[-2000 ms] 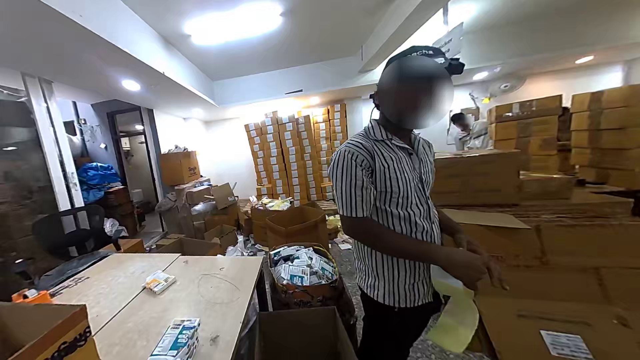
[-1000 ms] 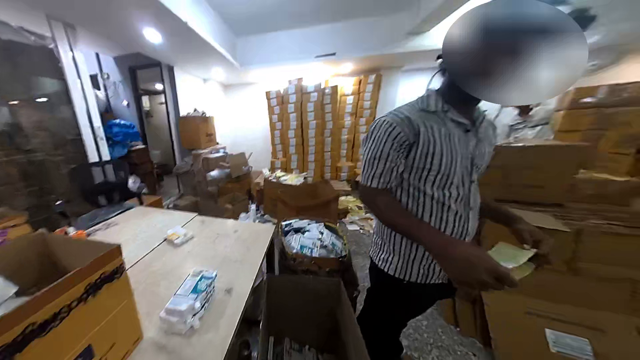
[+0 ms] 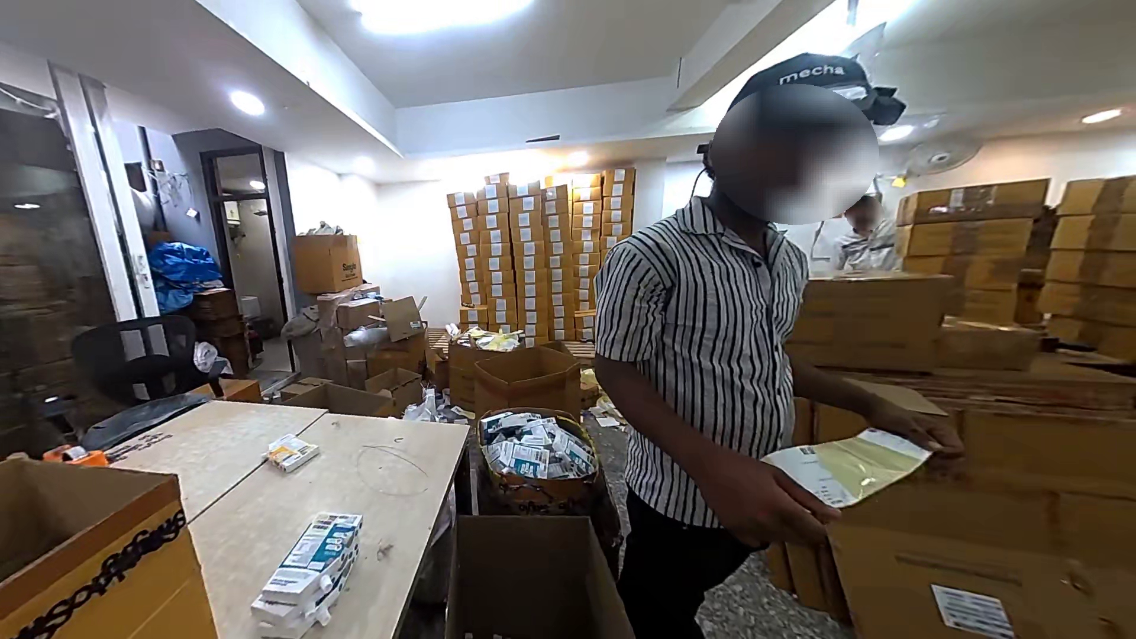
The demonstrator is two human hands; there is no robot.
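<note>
Neither my left hand nor my right hand shows in the head view. On the wooden table lies a small pile of white and teal cartons, close to its front edge. A small white and yellow carton lies farther back on the same table. Beyond the table's right side, a round container holds many white and blue cartons. A co-worker in a striped shirt stands at the right, holding a yellow and white printed sheet between both hands.
An open cardboard box stands right of the table, below the round container. Another open box is at the near left. Large cartons stand behind the co-worker at right; tall box stacks line the back wall. A second person is farther back.
The co-worker now holds the sheet spread between both hands; two seconds ago it hung down near the hip. The view has shifted between frames.
</note>
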